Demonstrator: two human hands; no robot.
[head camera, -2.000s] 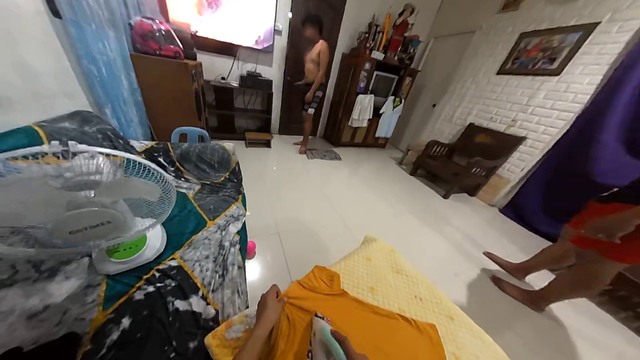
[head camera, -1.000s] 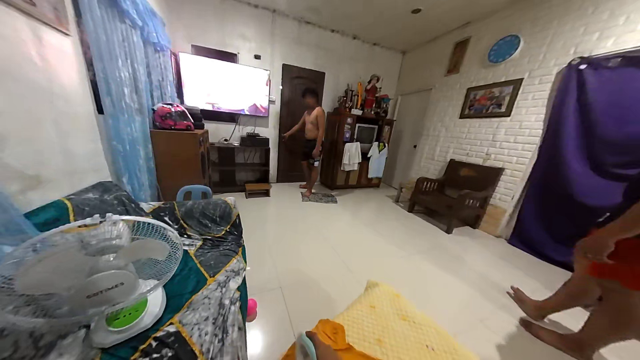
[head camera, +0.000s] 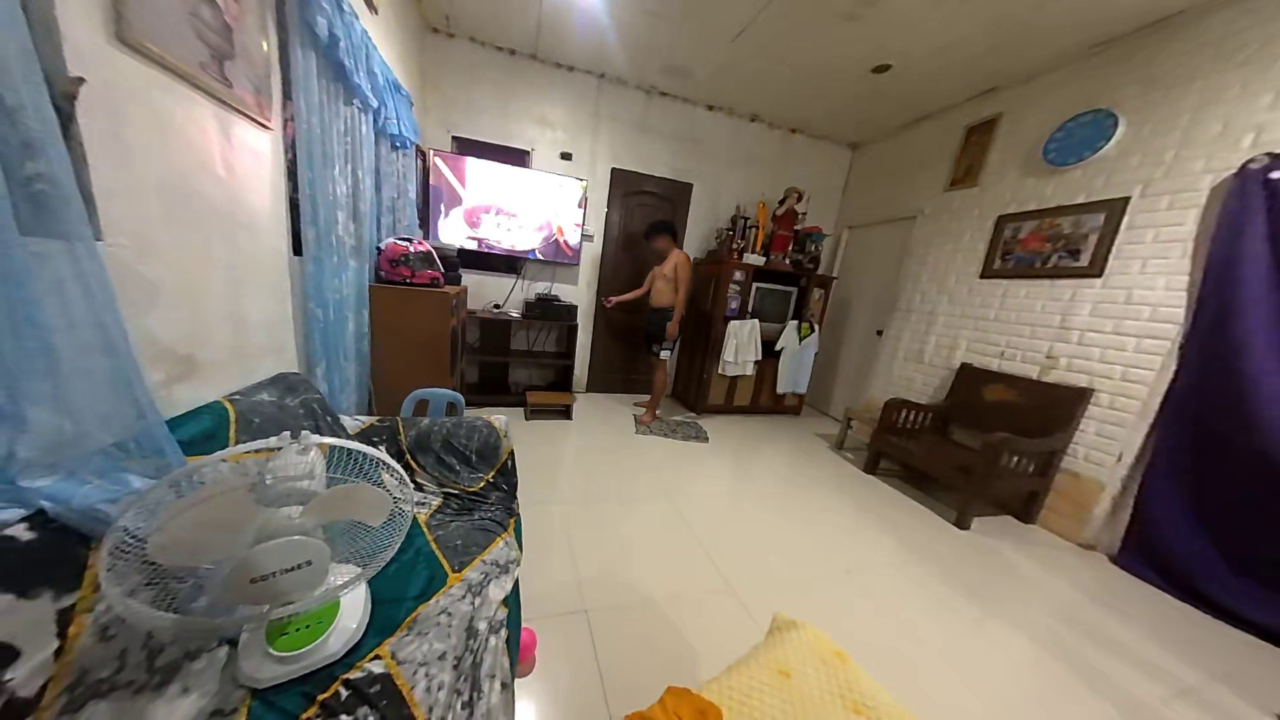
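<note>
Neither my left hand nor my right hand shows in the head view now. At the bottom edge, a small part of an orange cloth (head camera: 676, 704) lies against a yellow quilted pad (head camera: 800, 672); the rest of both is cut off below. To the left, a white electric fan (head camera: 270, 560) with a green panel on its base rests on a sofa with a patterned cover (head camera: 470, 600). What my hands hold or touch is out of view.
A person (head camera: 664, 300) stands by the dark door (head camera: 630, 350), one arm toward it. A wooden armchair (head camera: 975, 440) stands by the brick wall. A cabinet (head camera: 700, 340), a small step stool (head camera: 549, 405) and a floor mat (head camera: 672, 430) are at the back.
The view has tilted up, and my hands and most of the orange shirt have left it. The person at the right edge is out of view. The person by the door has an arm out toward it.
</note>
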